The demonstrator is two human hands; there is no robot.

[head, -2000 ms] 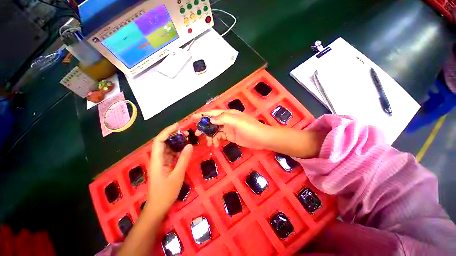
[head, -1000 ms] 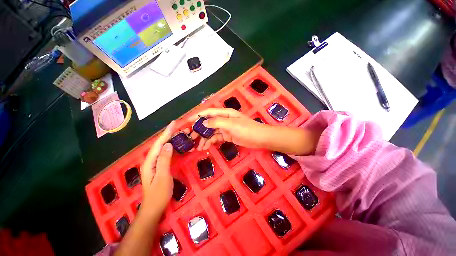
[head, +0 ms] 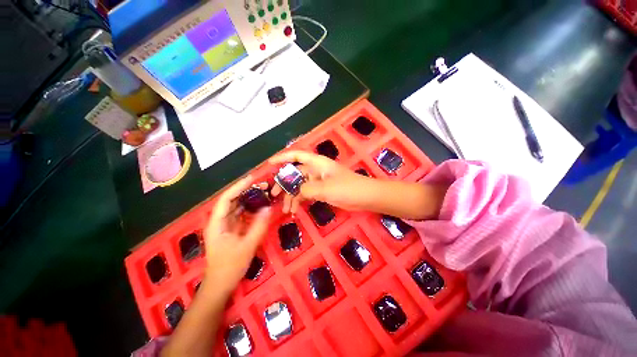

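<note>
The red compartment tray (head: 353, 298) lies in front of me with a black square watch unit in most pockets; one pocket near the front edge is empty. My left hand (head: 234, 233), slightly blurred, holds a dark watch unit (head: 254, 199) over the tray's back part. My right hand (head: 318, 183) holds another watch unit (head: 289, 178) by its edges, its face bright with reflection. The two units are close together. The hands hide some pockets.
A tester with a lit colour screen (head: 195, 56) stands at the back left. White paper (head: 209, 139) before it bears one black unit (head: 276, 95). A clipboard (head: 482, 104) with a pen (head: 527, 129) lies right. A yellowish ring (head: 184, 166) lies on a pink pad left.
The unit in my right hand has turned so its face now catches bright light. My left hand has shifted slightly with its unit. The tray units look unmoved.
</note>
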